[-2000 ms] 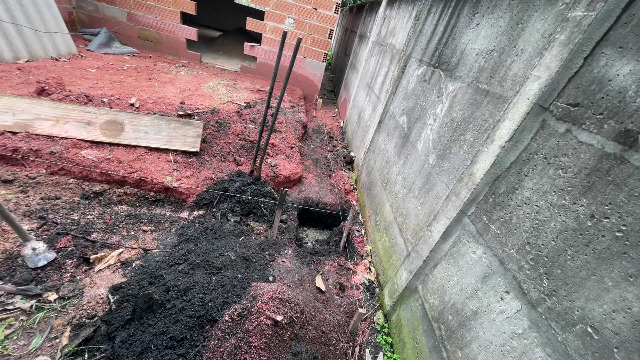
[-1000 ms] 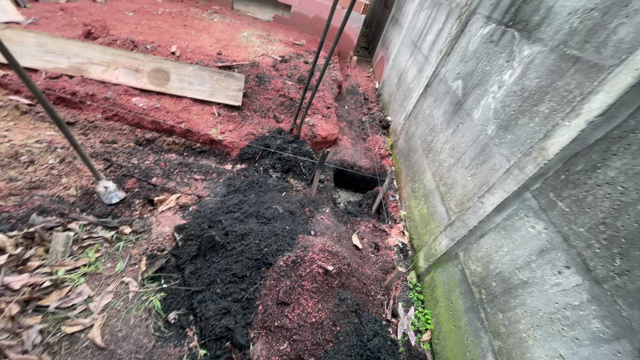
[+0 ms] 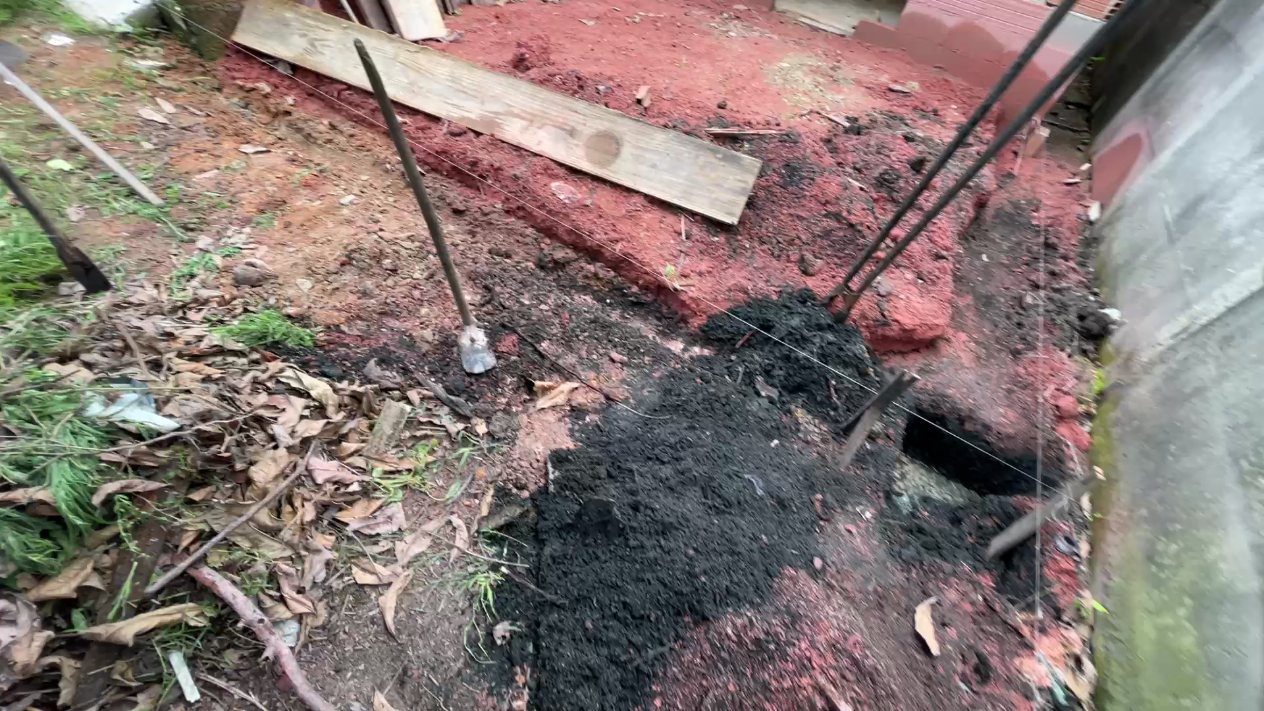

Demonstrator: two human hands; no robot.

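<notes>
Neither my left hand nor my right hand is in view. A long-handled digging tool (image 3: 420, 197) stands upright with its metal blade on the soil, left of a heap of black soil (image 3: 681, 504). Right of the heap is a dug hole (image 3: 973, 454), with one short wooden stake (image 3: 874, 420) at its left and another stake (image 3: 1042, 515) at its lower right. A thin string (image 3: 592, 240) runs taut over the ground to the hole. Two long dark rods (image 3: 953, 163) rise from the ground behind the heap.
A wooden plank (image 3: 513, 114) lies on red soil. The concrete wall (image 3: 1185, 395) bounds the right side. Dry leaves (image 3: 286, 464) and a branch (image 3: 252, 617) cover the lower left. Another dark-handled tool (image 3: 59, 237) and a pale pole (image 3: 84, 133) are at the left edge.
The view has turned left and downward, bringing the whole upright tool and more leaf-covered ground into the picture. The plank, rods and stakes appear unmoved.
</notes>
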